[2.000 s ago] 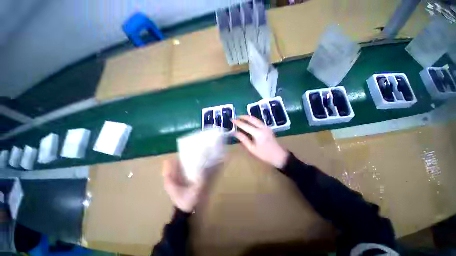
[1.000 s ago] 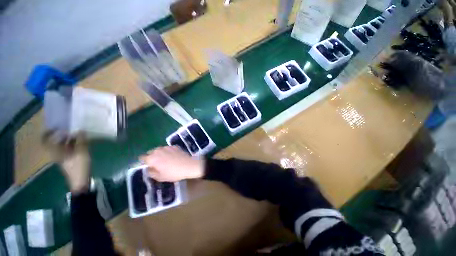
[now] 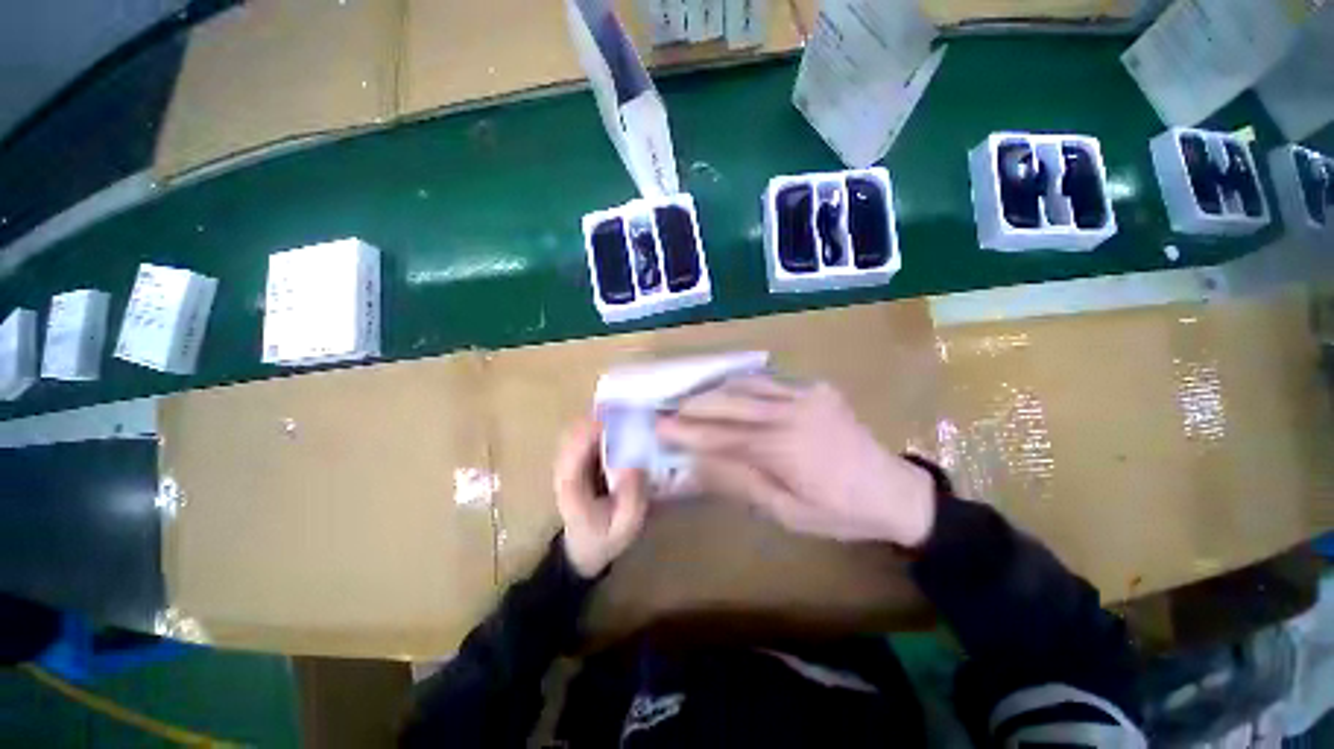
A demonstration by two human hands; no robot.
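Note:
A white retail box (image 3: 644, 417) is held between both hands above the cardboard-covered bench, partly blurred and partly covered by fingers. My left hand (image 3: 597, 505) grips its left and lower side. My right hand (image 3: 805, 454) lies over its right side and top; whether those fingers grip or press cannot be told. No black units show in this box. Open white trays with paired black units stand on the green belt beyond, the nearest tray (image 3: 647, 259) straight ahead and another tray (image 3: 830, 230) to its right.
Closed white boxes, the nearest one (image 3: 322, 302), stand in a row on the left of the green belt (image 3: 483, 220). Printed covers (image 3: 863, 81) lean upright behind the trays. A narrow standing cover (image 3: 626, 95) touches the nearest tray. Brown cardboard (image 3: 337, 498) covers the bench.
My left hand has come back from the far left to the middle. The tray under my right hand is no longer seen there; both hands now hold a white box. The view has turned.

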